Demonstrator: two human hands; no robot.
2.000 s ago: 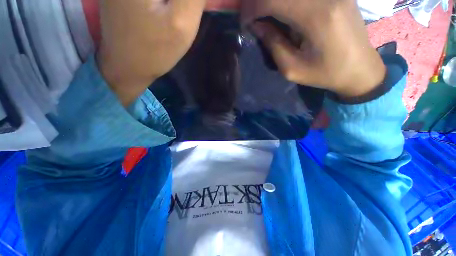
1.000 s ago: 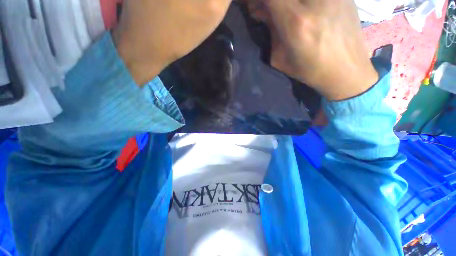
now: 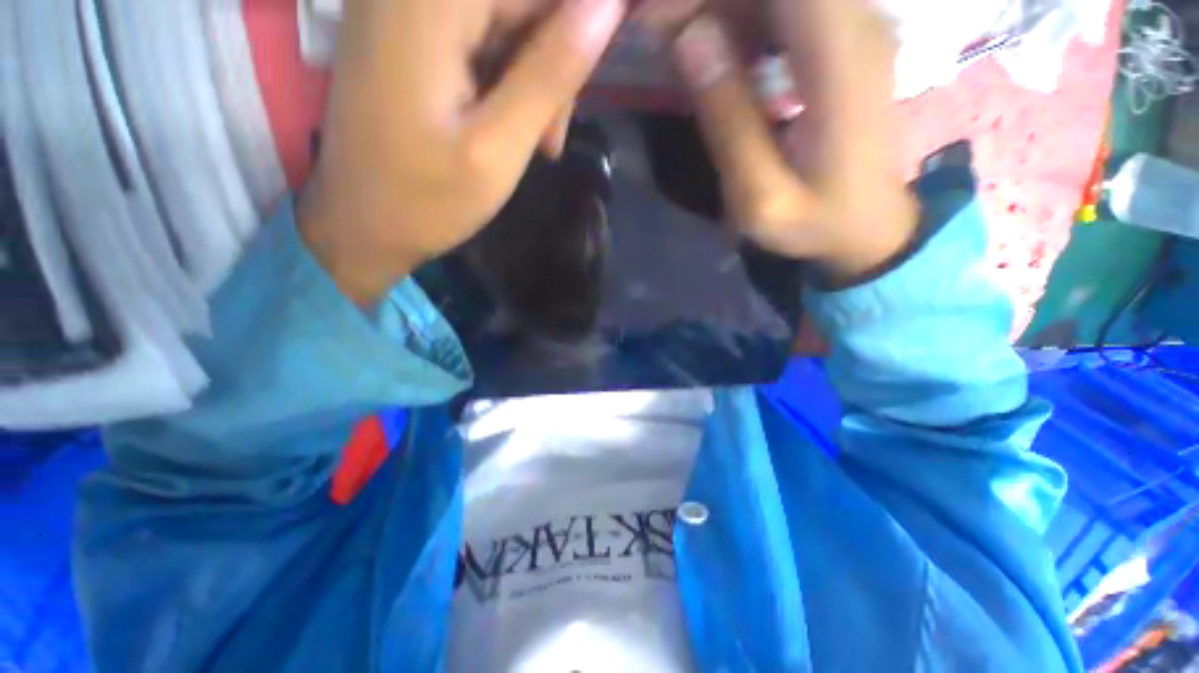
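A glossy black tablet point(image 3: 658, 283) lies flat in front of me, with reflections on its surface and its near edge against my shirt. My left hand point(image 3: 408, 164) is over its upper left part, blurred, with the thumb stretched toward the top centre. My right hand point(image 3: 828, 184) is over its upper right part, thumb and fingers apart. A small red and white thing point(image 3: 776, 86) shows between them; I cannot tell if it is held. The top edge cuts off parts of both hands and hides what the fingertips touch.
White foam sheets point(image 3: 158, 171) are stacked at the left. A red-pink mat point(image 3: 1039, 158) lies on a green bench point(image 3: 1118, 283). At right are a clear-white bottle point(image 3: 1157, 195) and a coiled white cable point(image 3: 1157, 59). A blue crate point(image 3: 1104, 434) is at the lower right.
Both hands have shifted off the tablet's middle, and their fingers are more spread. More of the tablet's upper part and the red mat beyond show. The view has shifted slightly.
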